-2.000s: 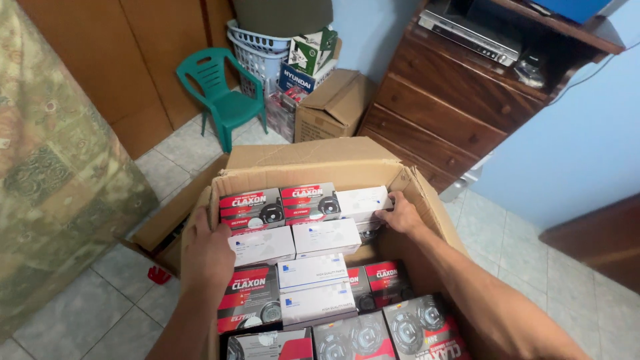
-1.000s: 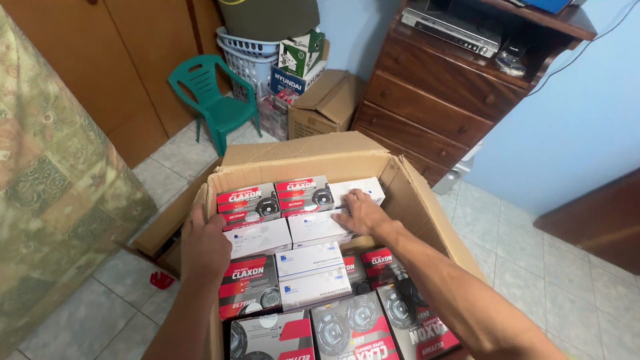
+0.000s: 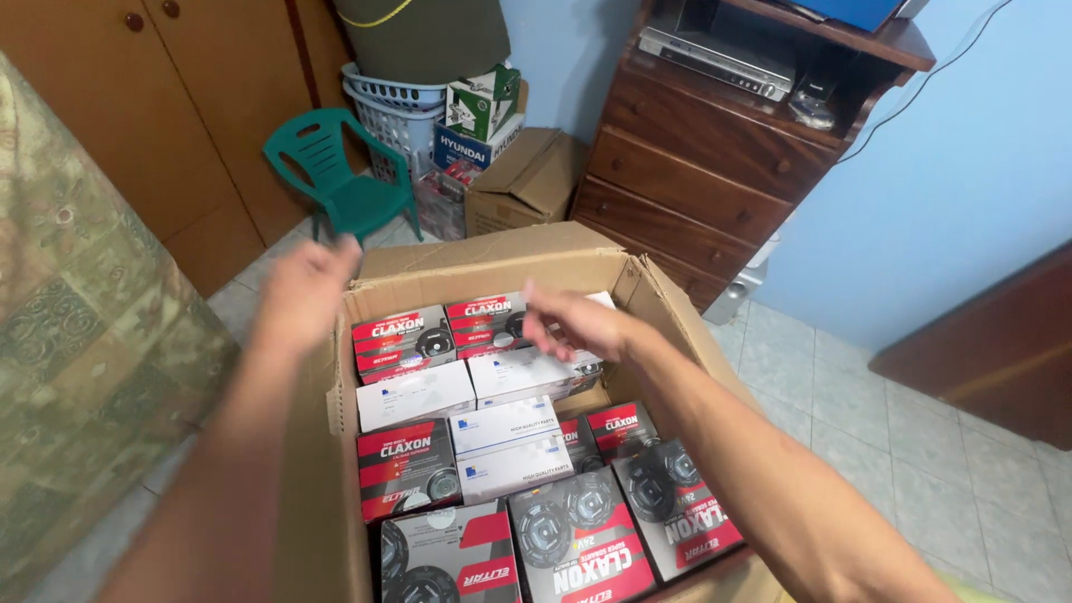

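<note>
A big cardboard carton (image 3: pixel 494 272) stands open in front of me, packed with red and grey Claxon horn boxes (image 3: pixel 406 339) and white parts boxes (image 3: pixel 416 395). My left hand (image 3: pixel 310 289), blurred, is raised at the carton's far left corner, fingers curled, with nothing seen in it. Above the back row hovers my right hand (image 3: pixel 578 322), its fingers apart and holding nothing; it partly covers a white box (image 3: pixel 601 299) at the far right. Larger Claxon boxes (image 3: pixel 578 536) fill the near side. A gap shows at the carton's right, beside the white boxes.
Beyond the carton are a green plastic chair (image 3: pixel 360 197), a smaller cardboard box (image 3: pixel 523 184), stacked laundry baskets (image 3: pixel 402 117) and a wooden chest of drawers (image 3: pixel 695 167). A patterned cloth (image 3: pixel 92 360) hangs at the left.
My left hand has left the carton's left side and moved up toward the far corner. My right hand has lifted off the white box at the back right.
</note>
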